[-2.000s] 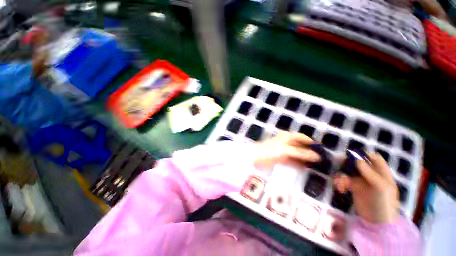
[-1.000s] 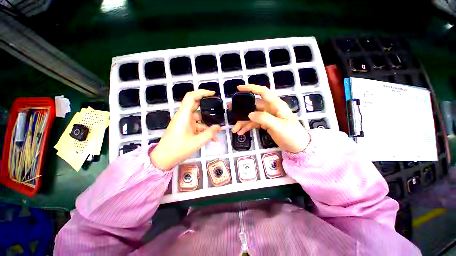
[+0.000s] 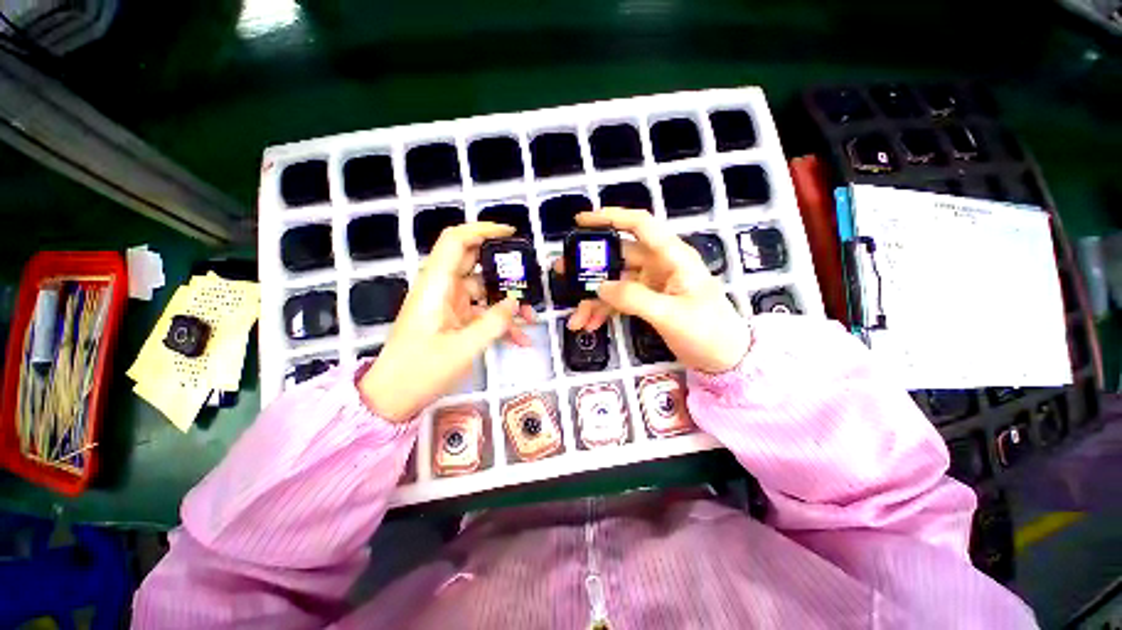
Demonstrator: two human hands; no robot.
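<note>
My left hand [image 3: 441, 322] holds a black smartwatch unit [image 3: 508, 268] by its edges, fingers above and thumb below. My right hand [image 3: 668, 293] holds a second black smartwatch unit [image 3: 593, 261] beside it, the two a small gap apart. Both screens face up and are lit with a whitish, code-like pattern. The units are over the white tray [image 3: 273, 273], whose pockets hold many black units. The bottom row holds several light-backed units [image 3: 530, 425] with dark round centres. The hands cover some pockets.
At left are a red bin [image 3: 113, 273] with thin sticks and yellow paper slips [image 3: 172, 400] with a black watch unit [image 3: 187, 335] on them. At right a clipboard [image 3: 870, 283] with a record sheet [image 3: 972, 295] lies over a black tray [image 3: 917, 117].
The camera view has swung round and settled over the tray. The two units' dark screens are now lit. The hands hold the same pair of units nearly still since the last earlier frame.
</note>
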